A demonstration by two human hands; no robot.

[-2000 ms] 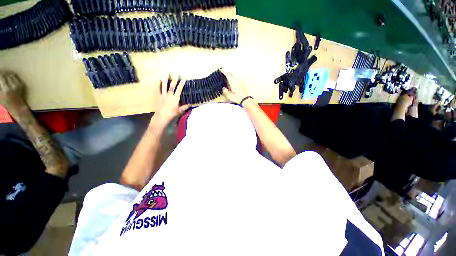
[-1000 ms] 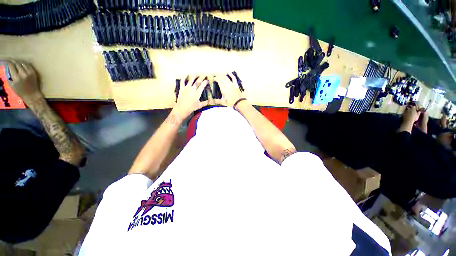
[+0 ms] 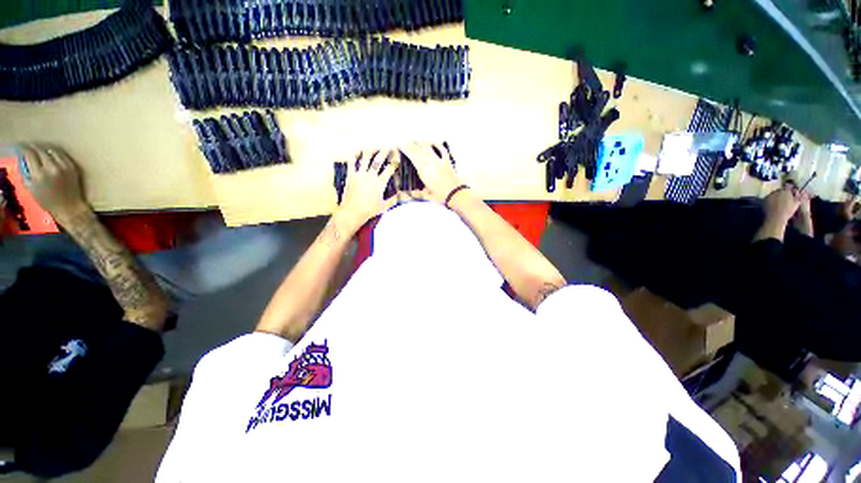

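A short row of black moulded parts (image 3: 408, 176) lies near the front edge of the bench, mostly hidden under my hands. My left hand (image 3: 366, 189) lies over its left part, fingers spread, with a black end showing beyond the fingers. My right hand (image 3: 433, 172) lies over its right part, close beside my left hand. Another short row (image 3: 240, 141) lies farther left. Long rows of black parts (image 3: 321, 73) run along the far side of the bench.
A loose pile of black parts (image 3: 582, 127) lies to the right beside a blue fixture (image 3: 617, 161). Beyond are white papers (image 3: 676, 154) and black strips (image 3: 692, 174). A neighbour's hand (image 3: 53, 179) rests by an orange fixture (image 3: 33, 209) at left. A green belt (image 3: 661, 47) runs behind.
Two seconds ago my hands were at the two ends of the short row; now they lie over it, close together. The view has shifted slightly. The left neighbour's hand is now by the orange fixture.
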